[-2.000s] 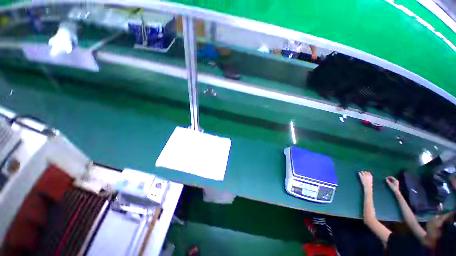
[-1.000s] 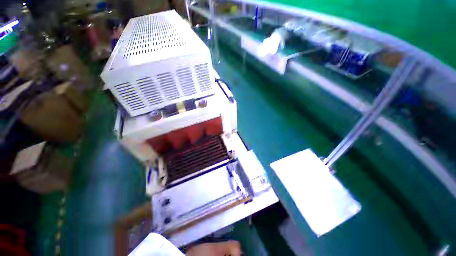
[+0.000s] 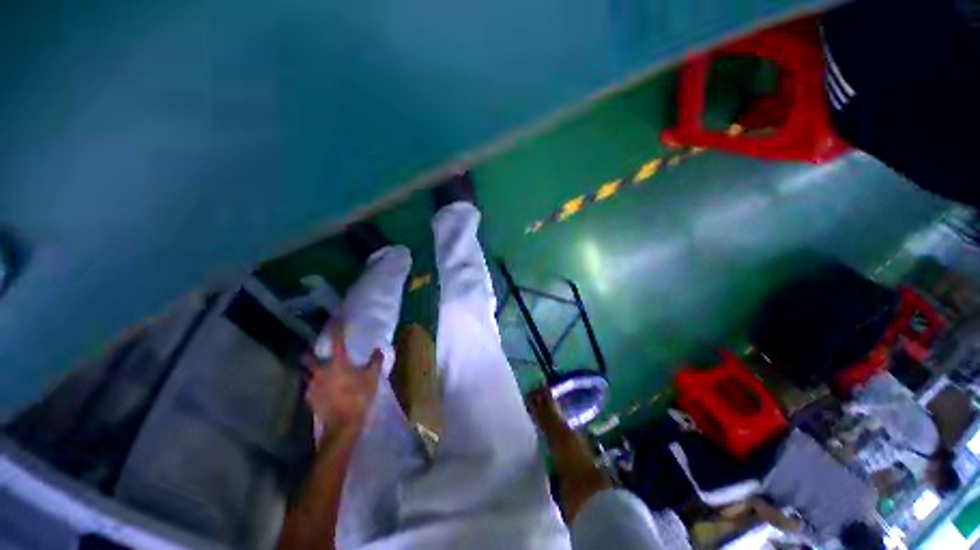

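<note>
My left hand (image 3: pixel 344 392) is at my left thigh, blurred, with its fingers spread and nothing seen in it. My right hand (image 3: pixel 545 411) is beside my right leg, at the edge of a round metallic stool seat (image 3: pixel 578 397). The stool has thin black legs; its hold, if any, is too blurred to tell. My legs in pale trousers (image 3: pixel 467 365) fill the middle. A brown object (image 3: pixel 415 371) shows between them.
A green bench top (image 3: pixel 269 129) crosses the upper left. Red stools stand at the upper right (image 3: pixel 795 97) and lower right (image 3: pixel 731 406). A person in dark clothing (image 3: pixel 913 97) is at the upper right. Yellow-black tape (image 3: pixel 607 191) marks the floor. Grey-white bulk (image 3: pixel 204 430) lies left.
The view has swung from the shrink tunnel, sealer and white sheet down to my legs and the floor. Both my hands and the round stool now show.
</note>
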